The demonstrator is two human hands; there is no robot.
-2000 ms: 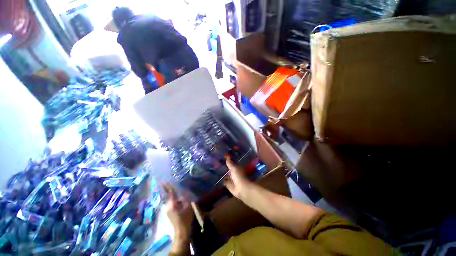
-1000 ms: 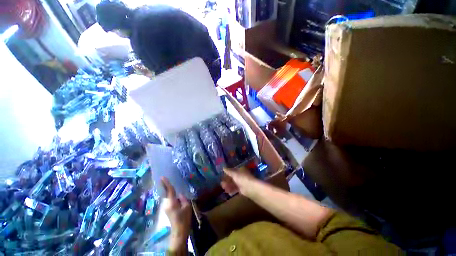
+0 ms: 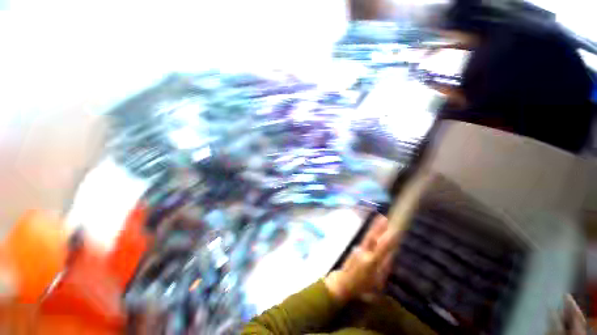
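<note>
The frame is strongly blurred. An open box [image 3: 484,152] with a pale raised lid is at the lower right. Rows of dark bagged units [image 3: 452,262] fill it. My left hand [image 3: 366,258] is at the box's left side, its fingers against the pale side flap, and seems to hold it. My right hand [image 3: 573,319] is small, blurred and cut off at the lower right corner, by the box's right flap; its grip cannot be told. A heap of loose bagged units [image 3: 222,176] lies left of the box.
Orange pieces [image 3: 88,288], possibly bags or boxes, are at the lower left. A person in dark clothing [image 3: 524,78] leans in at the upper right, beyond the box, with hands near the far part of the heap. A bright pale wall or glare fills the upper left.
The view has swung left, so the box and the person now appear further right. The orange pieces at lower left have come into view; the brown cartons have left it. My right hand is mostly out of frame.
</note>
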